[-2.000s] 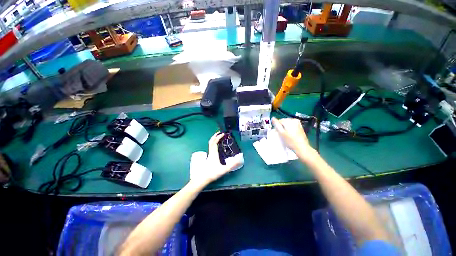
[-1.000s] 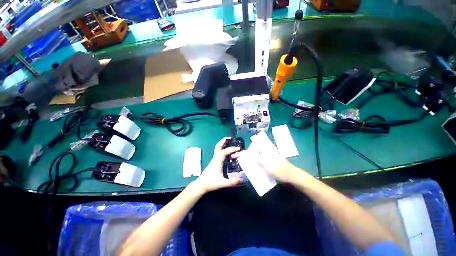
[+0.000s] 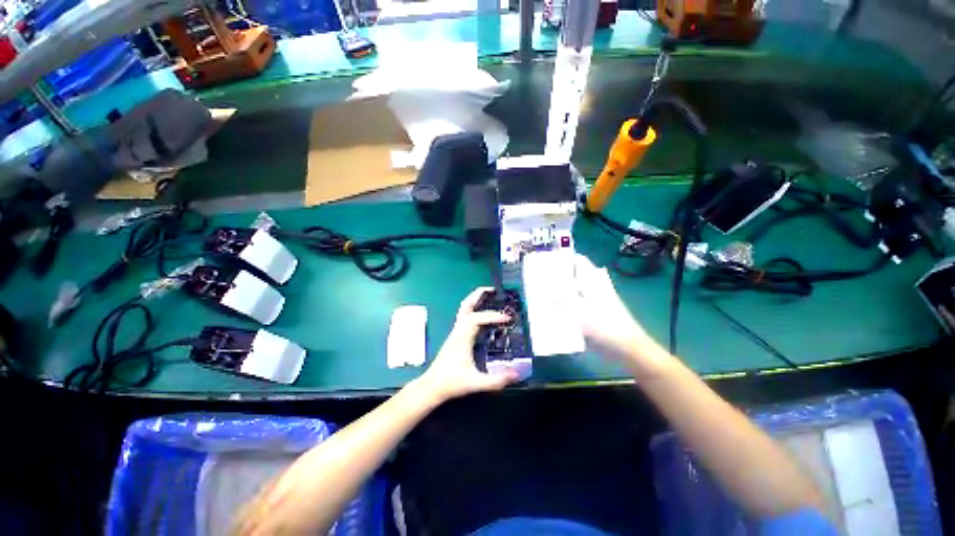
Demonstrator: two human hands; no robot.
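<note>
My left hand (image 3: 466, 351) holds a black device housing (image 3: 505, 330) with a white lower end, near the bench's front edge. My right hand (image 3: 607, 309) holds a flat white cover (image 3: 553, 304) upright just right of the housing. Some of the cover's right side is hidden by my fingers. A single white plate (image 3: 407, 336) lies on the green mat left of my left hand. The small white screw feeder (image 3: 536, 225) with a black top stands behind the cover. The orange electric screwdriver (image 3: 622, 163) hangs at the feeder's right.
Corded black-and-white units (image 3: 248, 354) lie at left, with coiled black cords (image 3: 367, 254). Another unit (image 3: 746, 199) and cords lie at right. Black blocks (image 3: 452, 178) stand beside the feeder. Blue bins (image 3: 225, 427) are below the bench edge, left and right. A cardboard sheet (image 3: 356, 152) lies behind.
My right hand first took up a white cover from beside the feeder. The cover has since turned from slanted over the housing to upright beside it. My left hand still holds the housing.
</note>
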